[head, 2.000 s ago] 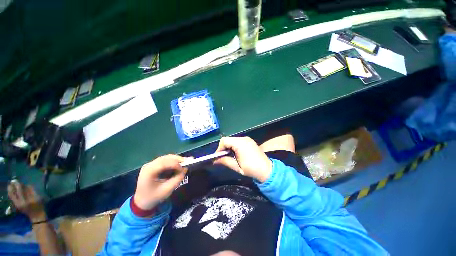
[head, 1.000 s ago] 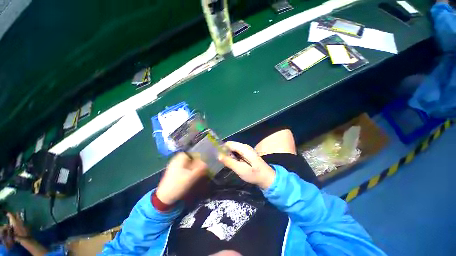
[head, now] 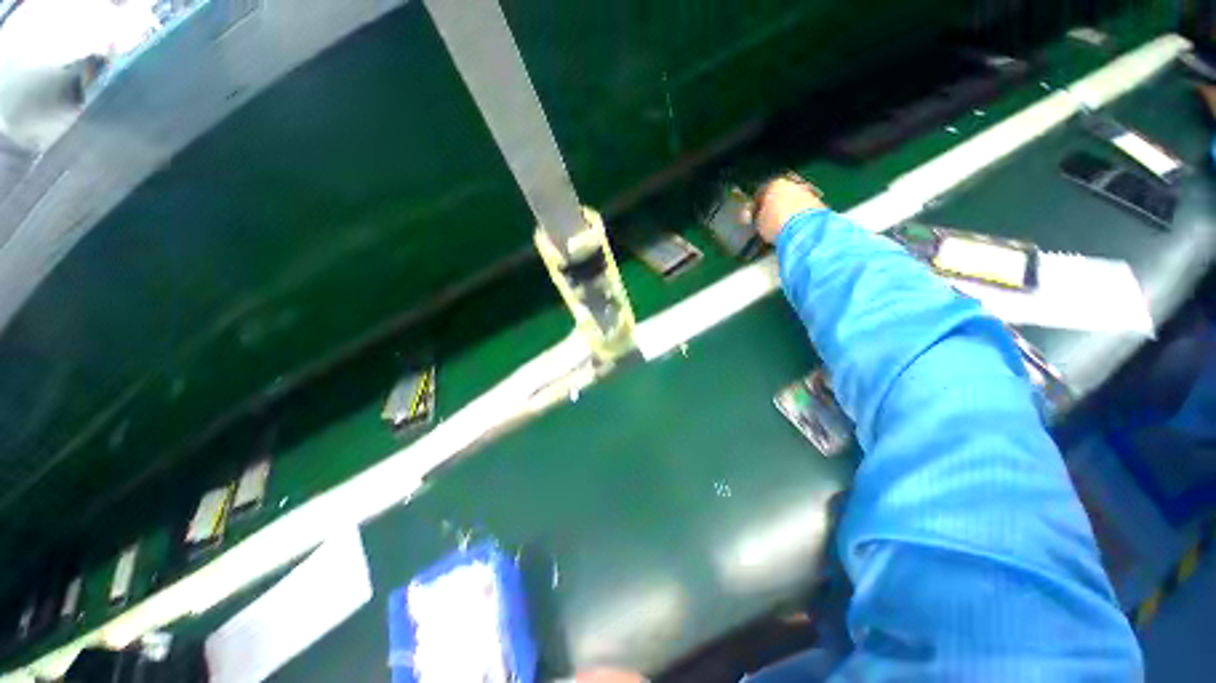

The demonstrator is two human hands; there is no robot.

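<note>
My right hand (head: 787, 210), small and slightly blurred, is stretched out over the green belt. Its fingers are at the right side of an open phone body (head: 732, 223); whether they grip it is unclear. Another phone body (head: 666, 252) lies just left of it on the belt. My left hand is not in view. The phone body seen in both hands earlier cannot be singled out now.
A pole (head: 588, 283) stands at the white strip (head: 700, 310). A blue tray (head: 518, 620) of white strips is at the bottom. Phone bodies (head: 986, 259) and white paper (head: 1087, 295) lie right; my sleeve partly covers that area. More phones (head: 411, 398) lie along the belt.
My right hand has moved from above my lap, forward and right to the belt. My left hand has left the picture. The view has shifted towards the belt, with the tray now lower.
</note>
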